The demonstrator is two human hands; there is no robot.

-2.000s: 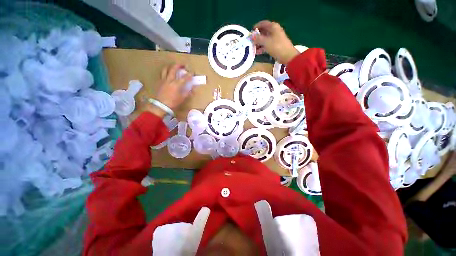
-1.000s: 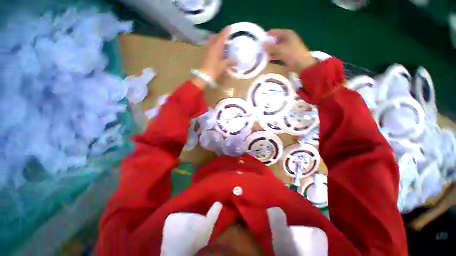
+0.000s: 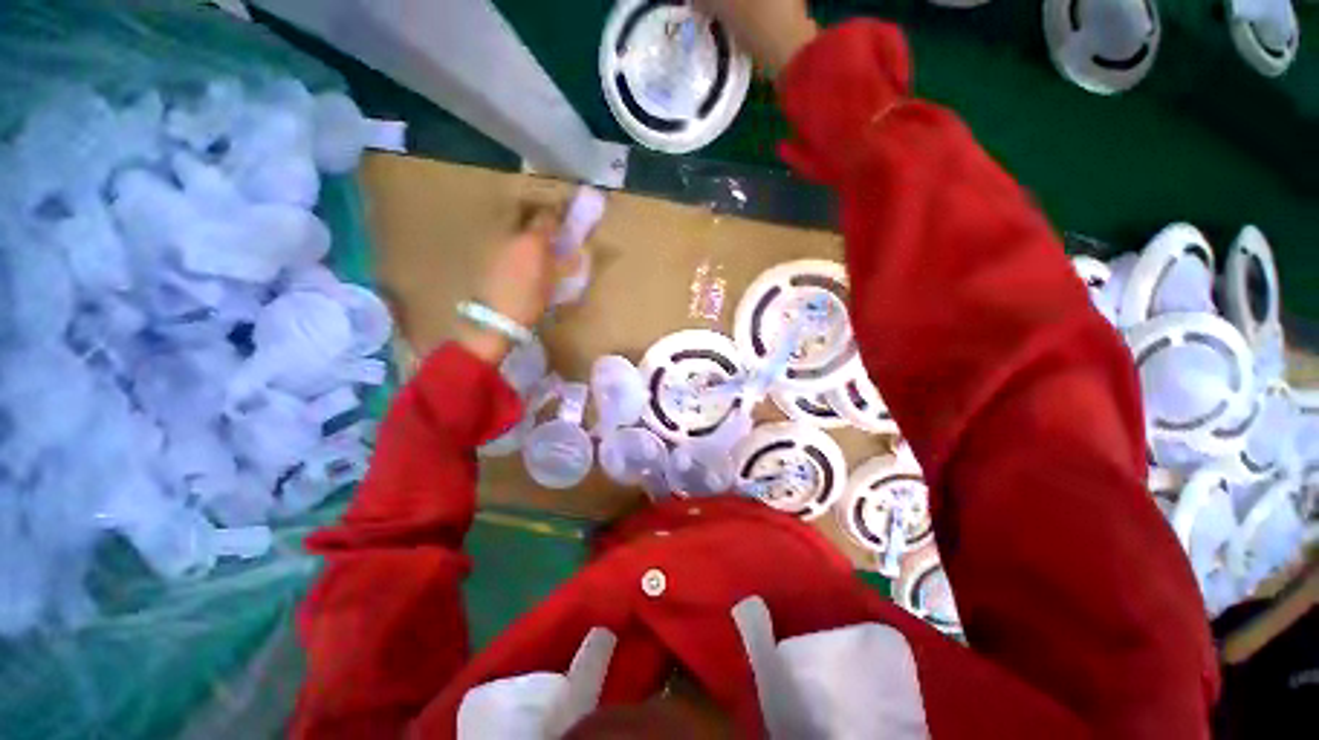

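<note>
My left hand is blurred over the left part of the board, with frosted covers at its fingertips. My right hand is cut off by the top edge; it overlaps the upper right rim of a white round base at the conveyor's near edge, and its fingertips are not clearly visible. Several slotted bases, such as one, lie on the board near my body. Loose covers lie to their left.
A tan board lies under the work. A bulk heap of covers in green-blue sheeting fills the left. A pale metal arm slants above the board. Bases are heaped at the right. The green conveyor carries more discs.
A second ago both hands were at a base over the board. Now my left hand is apart from it, lower left, with covers at its fingers. My right hand has moved up to the top edge.
</note>
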